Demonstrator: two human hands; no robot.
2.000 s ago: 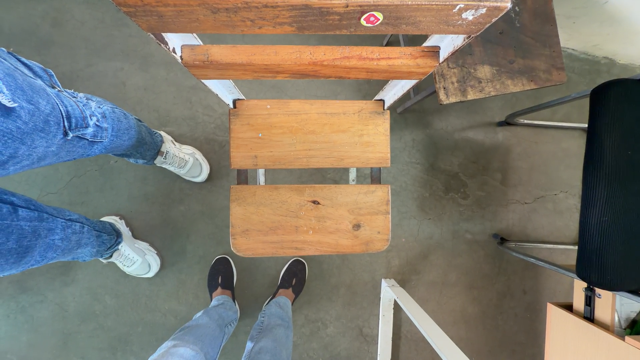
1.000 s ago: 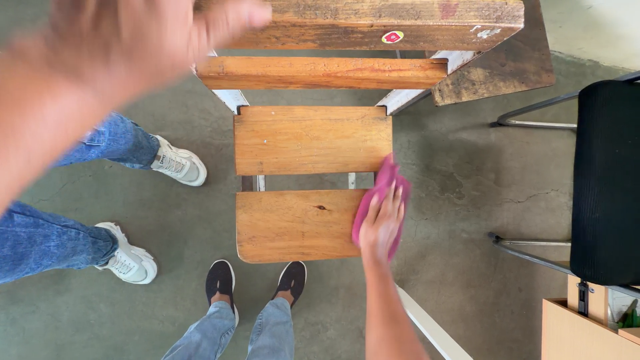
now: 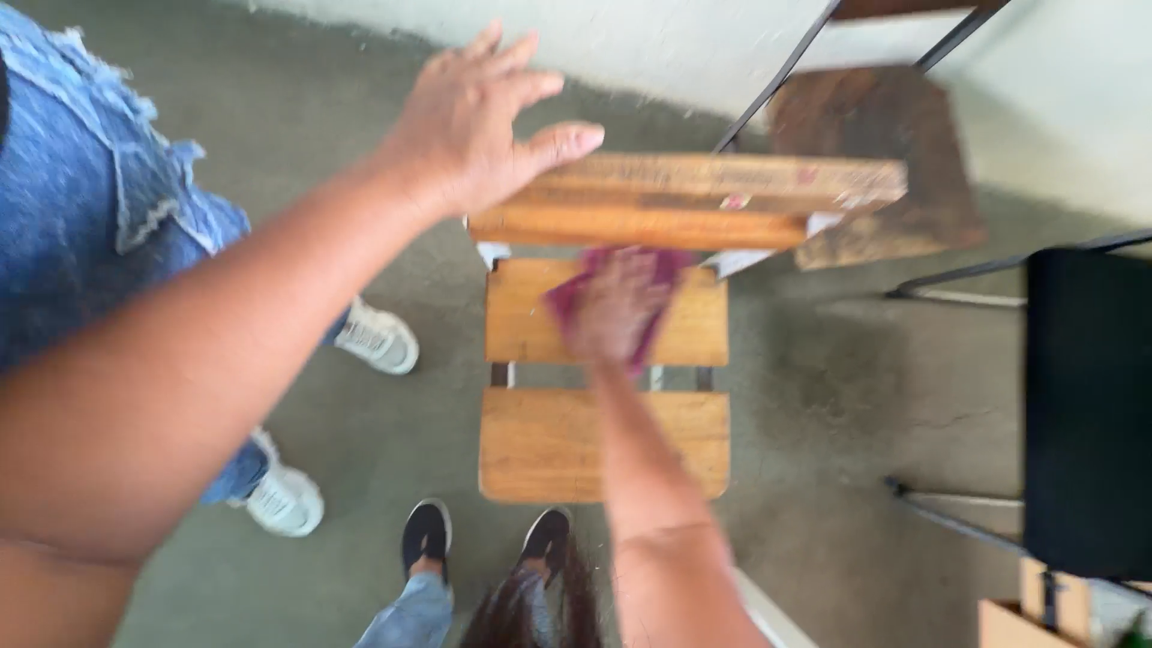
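Observation:
A wooden chair with a slatted seat (image 3: 540,441) and a wooden backrest (image 3: 684,225) stands below me. My right hand (image 3: 616,306) lies flat on a magenta cloth (image 3: 664,279), pressed against the rear seat slat; the hand is blurred. My left hand (image 3: 490,126) is at the left end of the backrest's top rail (image 3: 792,175), fingers spread and pointing away. Whether its palm rests on the rail I cannot tell. It holds nothing that shows.
A person in torn blue jeans (image 3: 72,198) and white sneakers (image 3: 378,337) stands at the left. A black chair (image 3: 1089,414) is at the right. A worn wooden board (image 3: 882,162) is behind the backrest, near the pale wall (image 3: 630,45). A box (image 3: 1017,625) sits lower right.
Two seconds ago neither hand was in view. Since one second ago, my right hand and the cloth have moved from the front slat's right edge to the rear slat. The view has shifted.

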